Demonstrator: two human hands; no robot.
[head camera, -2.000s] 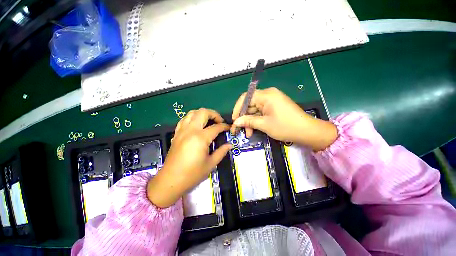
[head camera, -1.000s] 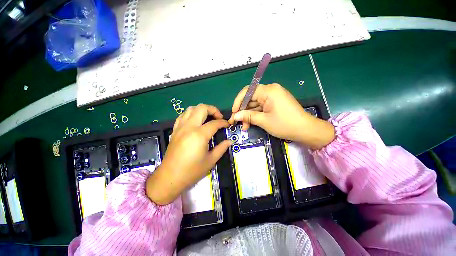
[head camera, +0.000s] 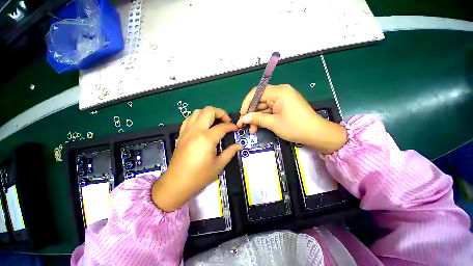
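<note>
My right hand (head camera: 280, 117) is shut on slim tweezers (head camera: 264, 83), held like a pen with the upper end pointing up and away. Their tips are hidden by my fingers at the top end of a phone housing (head camera: 261, 179) with round camera openings and a white sheet. My left hand (head camera: 194, 153) has its thumb and index finger apart at the left edge of that housing; the index fingertip is close to my right fingertips. Whether it pinches a ring cannot be told. The housing lies in a black foam tray (head camera: 236, 208) with several others.
Loose rings (head camera: 183, 108) lie on the green surface beyond the tray. A white board (head camera: 223, 36) with a perforated strip (head camera: 135, 26) is farther off. A blue bin (head camera: 111, 36) holding a clear bag (head camera: 78, 39) is far left. Another foam tray (head camera: 39, 197) is left.
The tweezers' upper end swung right, then slightly back. Both hands stay at the same housing with small shifts. Several small rings now show on the board's near left part.
</note>
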